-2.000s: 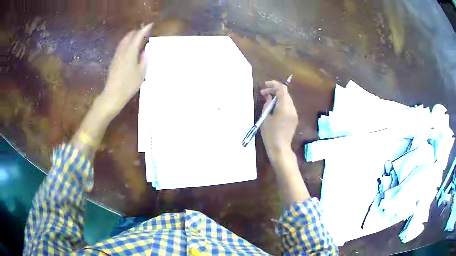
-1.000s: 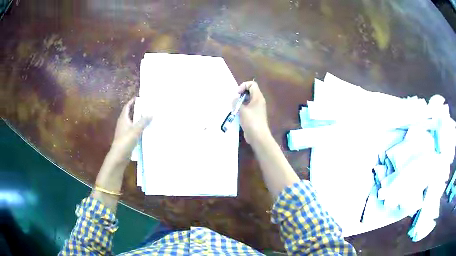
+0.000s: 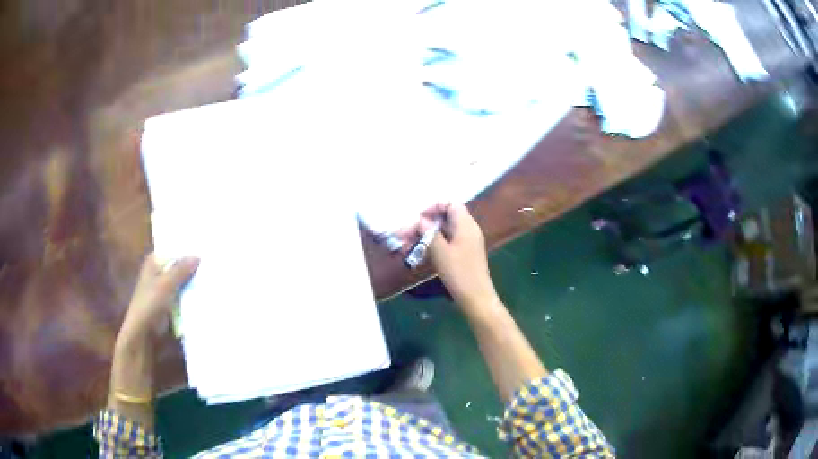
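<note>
A large white rectangular stack (image 3: 260, 260) lies in front of me, its near end reaching past the table edge. My left hand (image 3: 160, 291) grips its left side, thumb on top and fingers hidden beneath. A small yellowish bit (image 3: 177, 318) shows by those fingers. My right hand (image 3: 453, 246) holds a slim dark and clear pen (image 3: 422, 246) beside the stack's right side, near the table edge, apart from the stack. The white surface is overexposed, so no writing can be read.
A pile of white to pale-blue cut pieces (image 3: 484, 54) spreads across the table (image 3: 90, 197) beyond the stack. Green floor (image 3: 556, 359) lies past the table's right edge. A dark purple bag (image 3: 713, 202) and a cardboard box (image 3: 780, 242) stand at the right.
The view has swung right, showing more floor, the bag and the box. The stack has come nearer my body and the table edge, with my left hand on it. My right hand has moved off the stack.
</note>
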